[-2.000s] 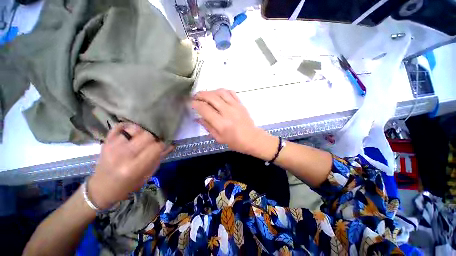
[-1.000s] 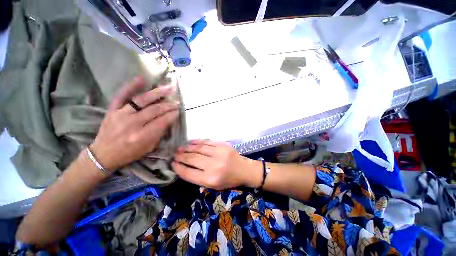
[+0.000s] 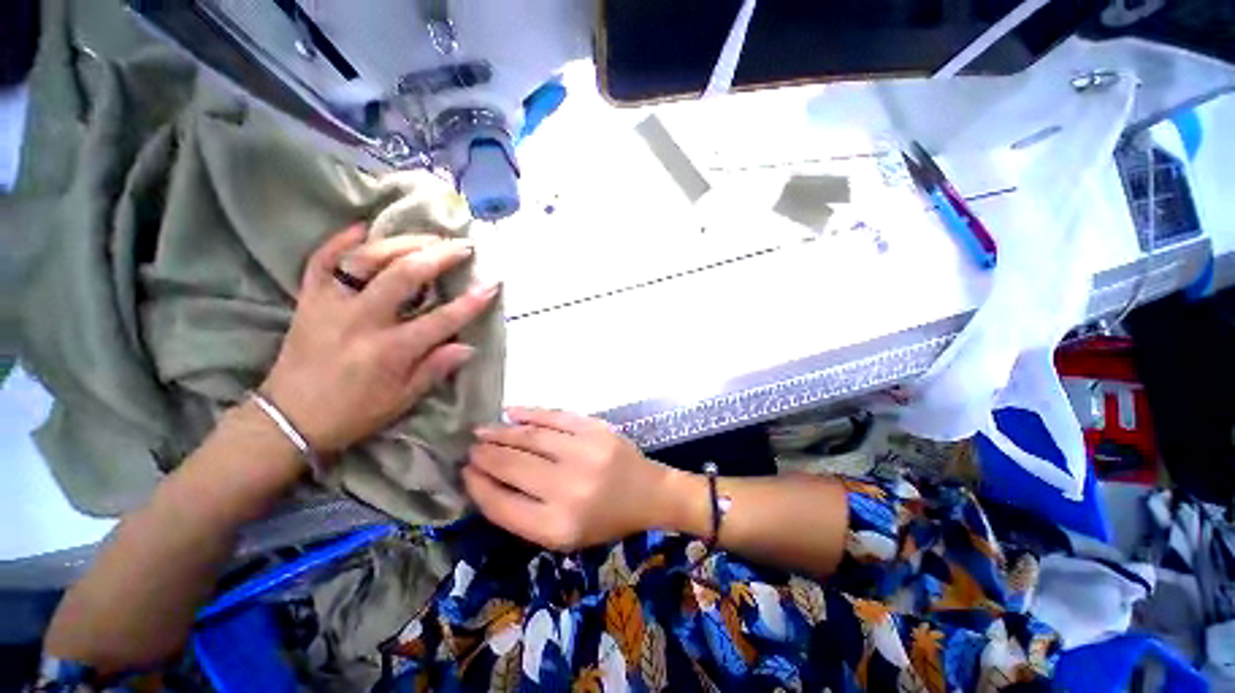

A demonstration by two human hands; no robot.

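The olive-khaki garment [image 3: 224,271] lies bunched on the white table left of and under the sewing machine head [image 3: 393,54]. Its right edge runs from beside the blue-grey cylinder [image 3: 489,176] toward the table's front edge. My left hand [image 3: 373,332] rests on the cloth with its fingers spread, pressing it near the edge. My right hand [image 3: 562,474] pinches the garment's lower edge at the table's front, with thumb and fingers together. The needle and presser foot are hidden behind the cloth and machine head.
Small olive pieces [image 3: 813,199] and a narrow olive strip [image 3: 673,157] lie right of the needle area. Red-and-blue snips [image 3: 952,210] lie farther right. A translucent white bag [image 3: 1029,311] hangs over the right edge. A dark glossy panel [image 3: 840,48] is above. Blue bin [image 3: 251,636] below the table.
Since two seconds ago, my left hand has moved up onto the cloth near the machine and my right hand down to its lower edge. The garment edge now lies straighter; the camera view has shifted.
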